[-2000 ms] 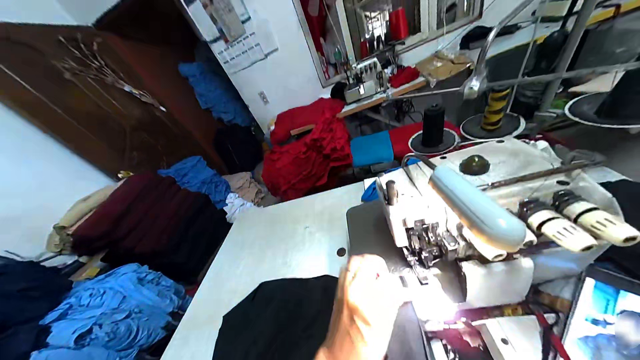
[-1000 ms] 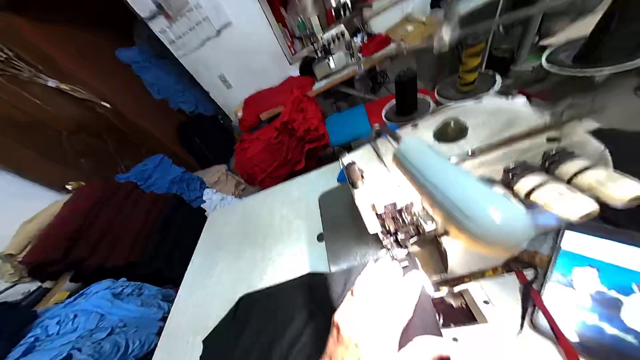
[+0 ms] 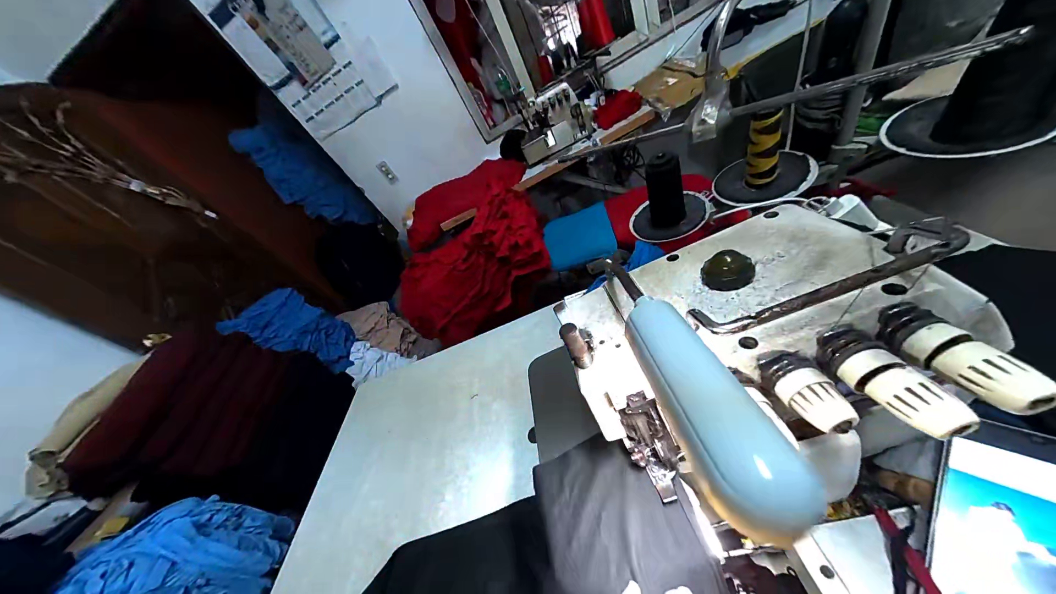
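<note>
Black fabric point(image 3: 610, 511) lies on the sewing table, its upper edge at the presser foot point(image 3: 660, 474) of an overlock sewing machine point(image 3: 775, 264). Two small bright patches point(image 3: 631, 587), seemingly fingertips, show on the fabric at the bottom edge; which hand they belong to, and what it grips, cannot be told. The rest of both hands is out of frame. A light blue rounded bar point(image 3: 718, 412) on the machine stands over the sewing area and partly hides it. Cream tension dials point(image 3: 916, 392) line the machine's front.
The pale tabletop point(image 3: 429, 445) extends left of the machine. Behind stand a black thread cone point(image 3: 664, 194) and metal thread-stand rods point(image 3: 874, 78). Red fabric point(image 3: 478, 264) is heaped beyond the table, blue garments point(image 3: 181, 549) at lower left. A lit screen point(image 3: 998, 511) stands at right.
The hand that lay on the fabric near the presser foot has withdrawn toward the bottom edge, leaving more black fabric exposed there. The view has shifted.
</note>
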